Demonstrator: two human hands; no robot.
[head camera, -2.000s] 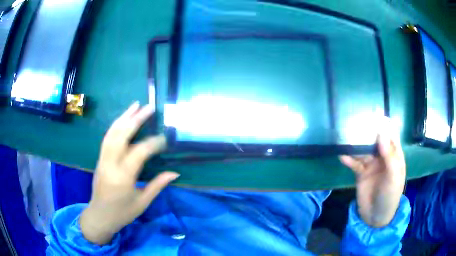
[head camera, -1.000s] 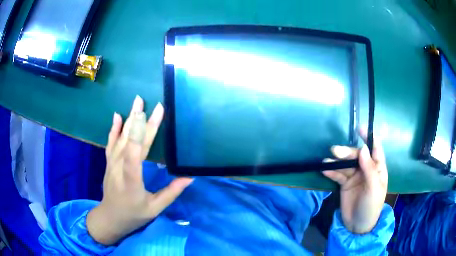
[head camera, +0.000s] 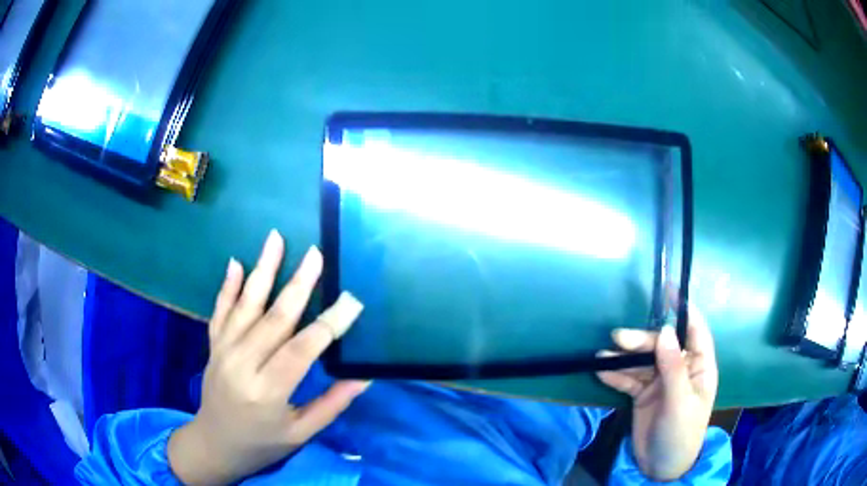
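Observation:
A clear glossy touch panel (head camera: 494, 285) with a black border lies in front of me, above the green mat, a bright light bar reflected across it. A dark frame line shows through near its right border. My right hand (head camera: 670, 389) grips the panel's lower right corner, thumb and fingers on either side of the border. My left hand (head camera: 271, 351) is at the lower left corner, fingers spread. Its wrapped index finger lies over the left border and its thumb is by the bottom edge. I cannot tell whether this hand bears on the panel.
Stacked pale black-bordered panels (head camera: 128, 81) with gold flex tabs (head camera: 181, 173) lie on the green mat (head camera: 456, 57) at left. More panels (head camera: 832, 256) stand at the right. The mat's curved near edge runs before my blue smock (head camera: 456, 437).
The panel has come to rest lower in view and no longer shows the separate frame offset beneath it. My left index finger has moved onto the left border. My right hand keeps its corner grip.

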